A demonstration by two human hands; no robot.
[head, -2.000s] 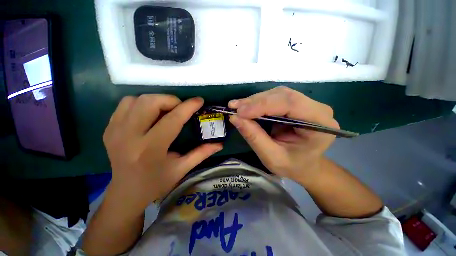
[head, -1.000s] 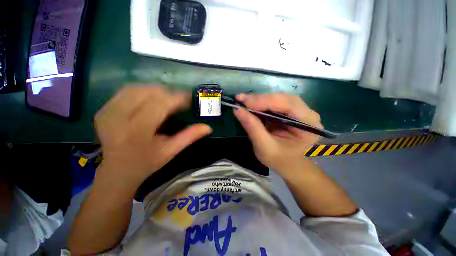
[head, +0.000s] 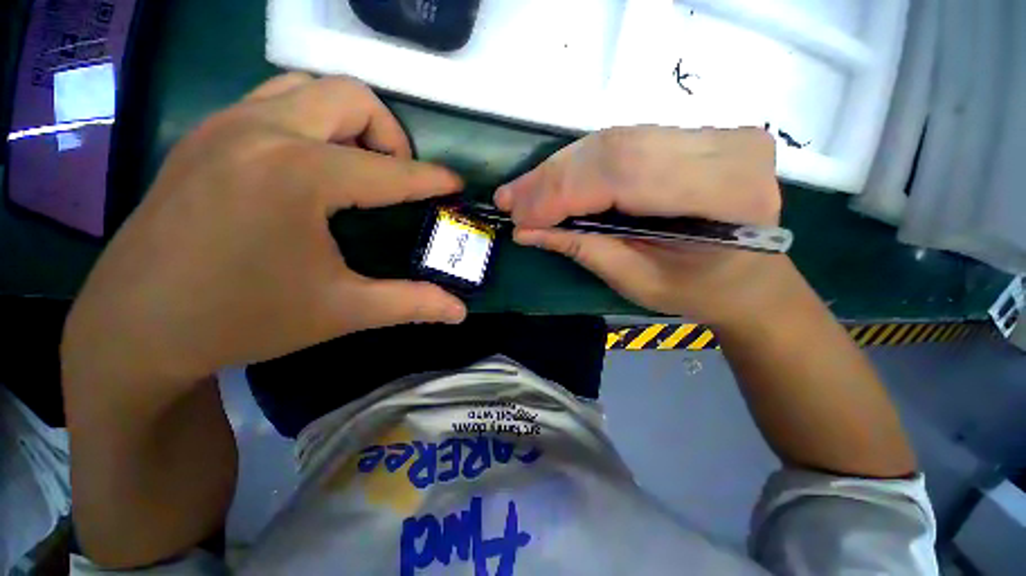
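A small open watch body [head: 424, 261] lies on the green bench top, slightly turned, with a white printed battery [head: 459, 250] and a yellow-orange strip along its upper edge. My left hand [head: 253, 214] is around its left side, index fingertip at the top edge and thumb at the bottom edge, steadying it. My right hand [head: 664, 197] holds thin metal tweezers [head: 675, 232]. Their tips are at the upper right corner of the body; exact contact is too small to tell.
A white compartment tray [head: 495, 104] lies beyond my hands, with a black closed unit [head: 422, 20] and small dark scraps [head: 683, 77] in it. A smartphone [head: 68, 169] lies at the left. White stacked trays [head: 956, 124] stand at the right. Yellow-black floor striping [head: 664, 336] shows below the bench.
My left hand moved off the watch body, then came back around it. The body now sits slightly turned. The tweezer tips moved away from it and back to its upper right corner.
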